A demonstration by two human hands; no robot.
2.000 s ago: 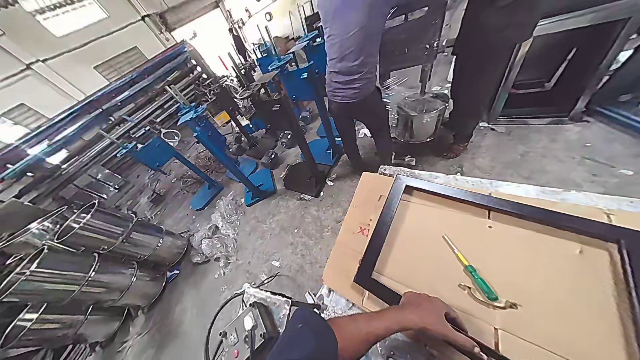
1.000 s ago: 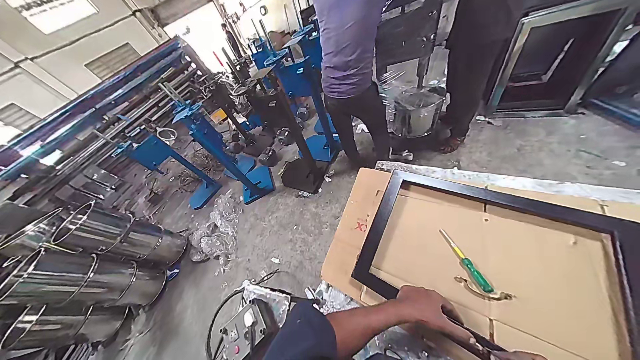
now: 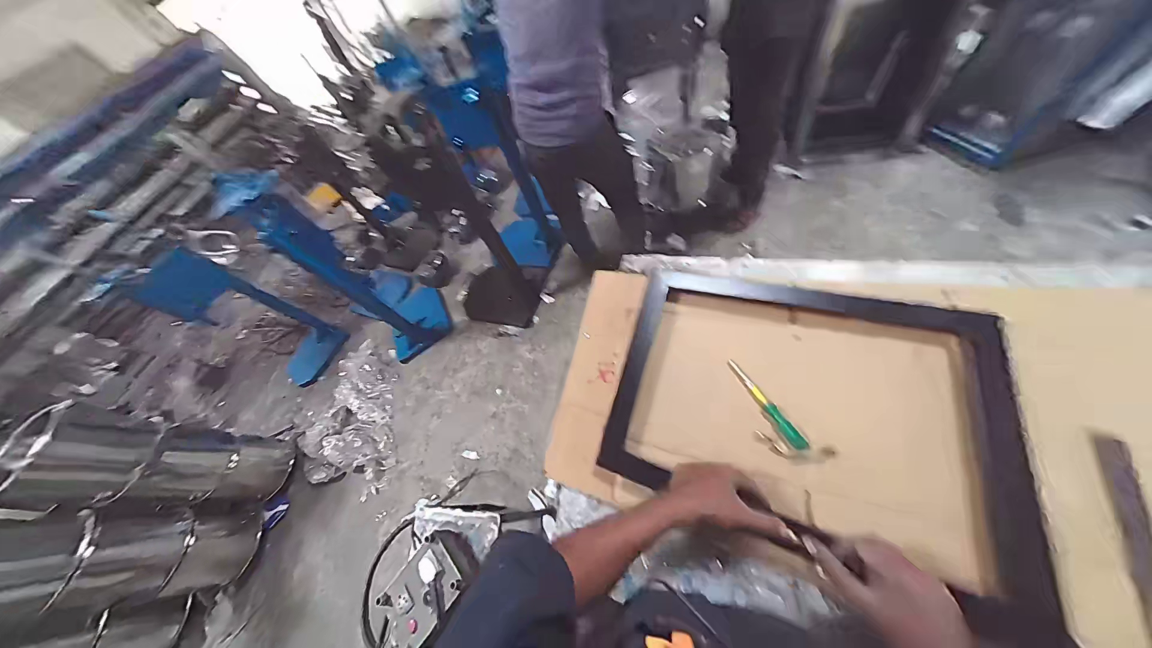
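A black rectangular frame (image 3: 814,304) lies on a sheet of cardboard (image 3: 576,396). My left hand (image 3: 720,499) grips the frame's near side, close to its near left corner. Farther right on the same side is my right hand (image 3: 886,589), blurred, with its fingers around a thin, dark and shiny piece that I cannot name. Inside the frame, a screwdriver with a green handle (image 3: 783,425) rests on the cardboard beside a small curved brass-coloured piece (image 3: 774,443).
Blue metal stands (image 3: 333,279) and crumpled clear plastic (image 3: 351,423) are on the floor ahead. Shiny metal cylinders (image 3: 135,531) lie at left. A control box with a cable (image 3: 423,585) sits near my left elbow. Two people (image 3: 562,99) stand beyond the cardboard.
My right hand, mostly out of view at the lower edge earlier, now shows fully at the frame's near side. My left hand stays on the frame. The view has shifted to the right.
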